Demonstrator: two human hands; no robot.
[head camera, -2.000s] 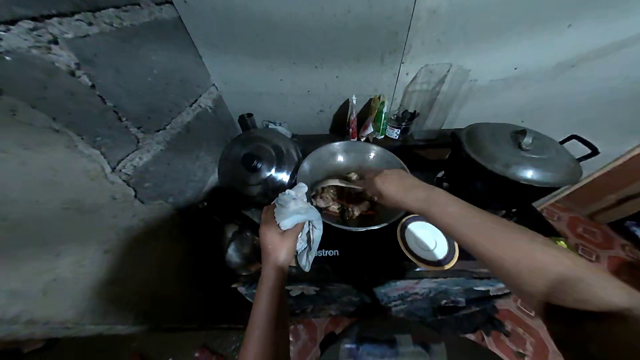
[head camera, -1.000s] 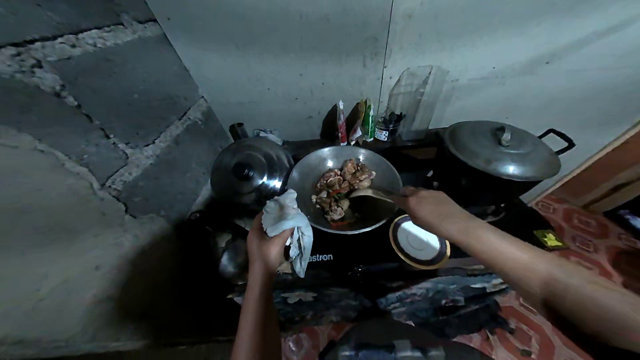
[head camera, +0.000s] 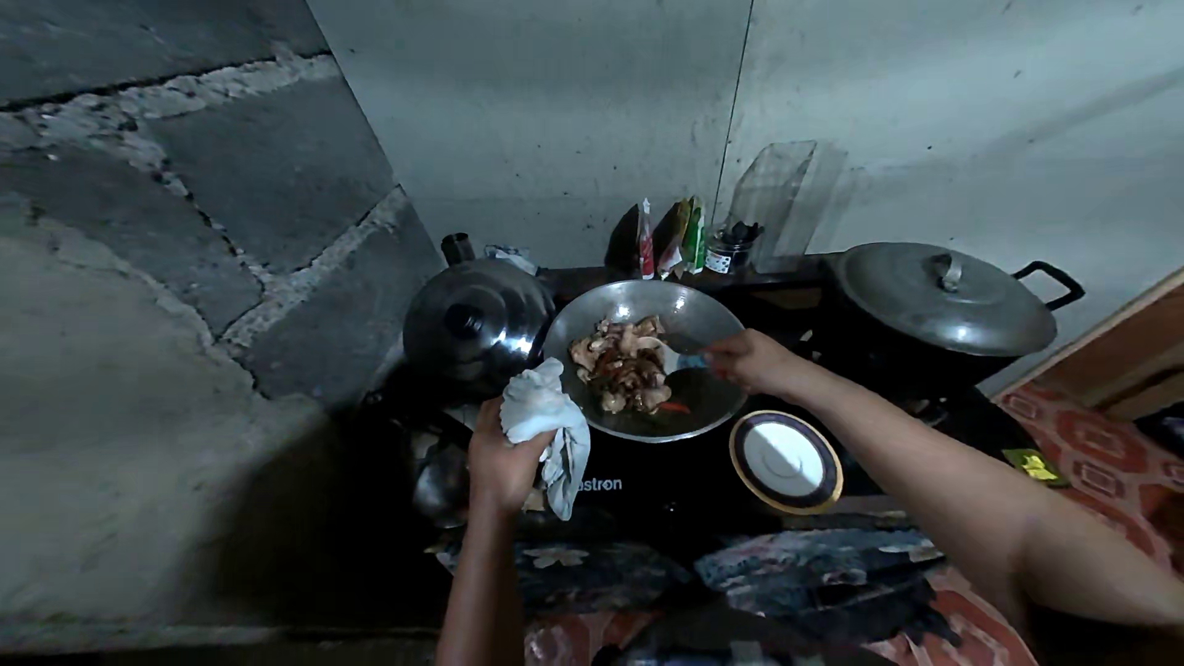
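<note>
A metal wok (head camera: 712, 407) sits on the black stove, with browned meat pieces (head camera: 620, 365) heaped in its left half and a red piece, perhaps chili, beside them. My right hand (head camera: 747, 361) grips the handle of a spatula or spoon (head camera: 668, 357), whose pale head touches the meat. A light cloth (head camera: 546, 407) is bunched in my left hand (head camera: 504, 458) at the wok's lower left rim; whether it covers a handle cannot be seen. A white saucer with a dark and gold rim (head camera: 786, 462) lies right below the wok.
A lidded pan (head camera: 478, 319) stands left of the wok, and a large lidded pot (head camera: 943, 298) stands right. Packets (head camera: 692, 236), a small jar (head camera: 728, 252) and a clear plastic container (head camera: 775, 208) line the wall behind. Dark cloth (head camera: 601, 573) hangs along the front edge.
The meat, spread toward the wok's middle one second ago, is now gathered on its left side. My right hand has shifted relative to the wok, still holding the utensil. My left hand keeps the cloth.
</note>
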